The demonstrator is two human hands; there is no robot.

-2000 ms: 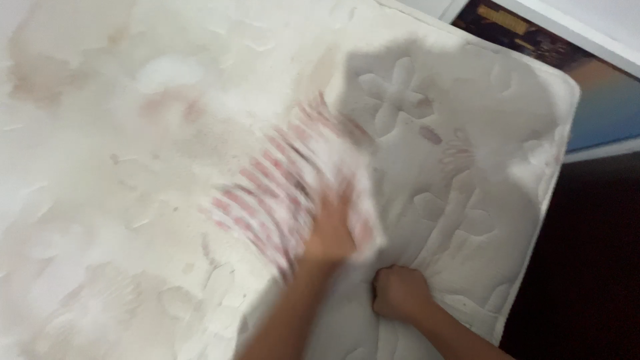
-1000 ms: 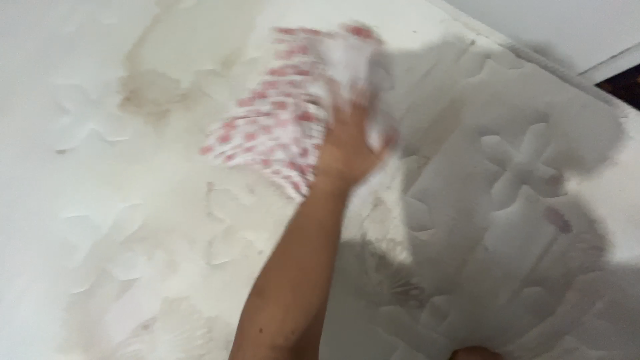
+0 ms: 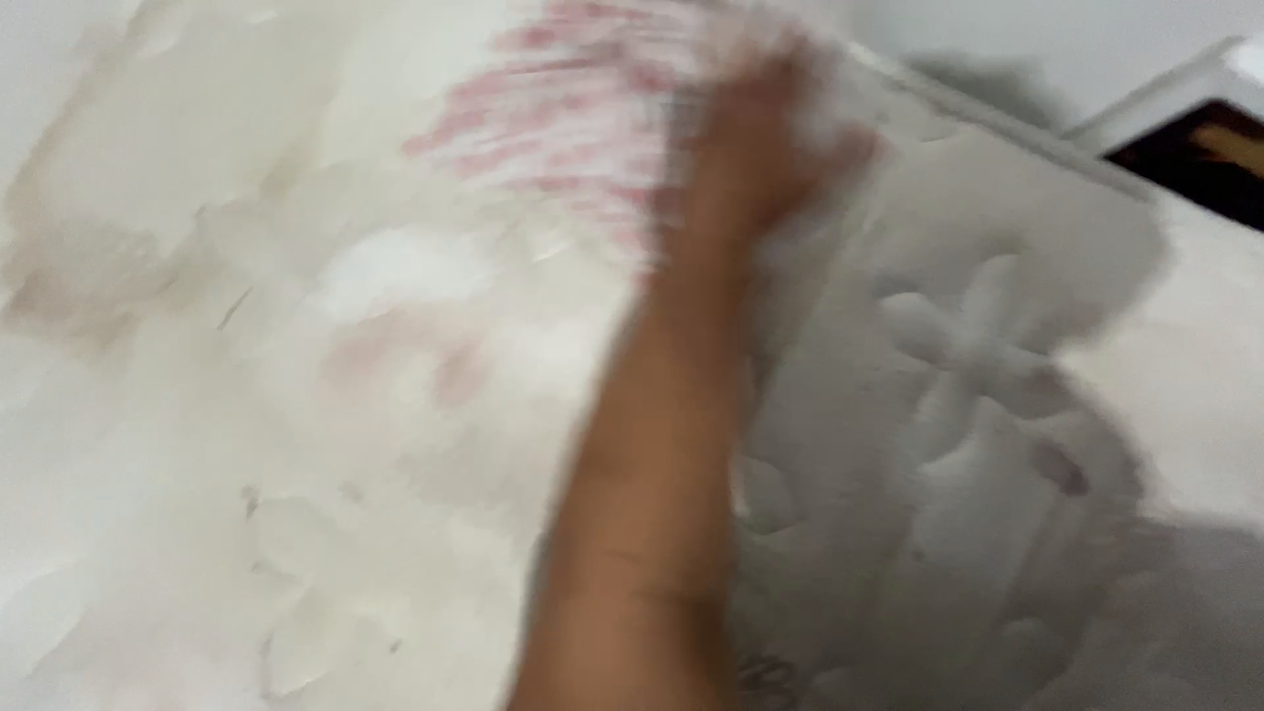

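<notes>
My left hand (image 3: 765,138) is blurred near the top of the head view, with its forearm reaching up from the bottom edge. It presses on a white cloth with a red pattern (image 3: 563,109), and the cloth spreads out to the left beneath and beside it. Both lie over a quilted, off-white mattress (image 3: 444,573) with brown and pinkish stains. Motion blur hides how the fingers meet the cloth. My right hand is out of view.
The mattress edge (image 3: 997,118) runs diagonally across the upper right. Beyond it, a pale frame surrounds a dark picture-like panel (image 3: 1205,158). A pale surface (image 3: 968,30) lies behind the edge. Shadow covers part of the mattress at the right.
The cloth remains with my left hand, at a different part of the mattress from two seconds ago. My right hand, earlier a fist on the mattress, has left the view. The view has shifted.
</notes>
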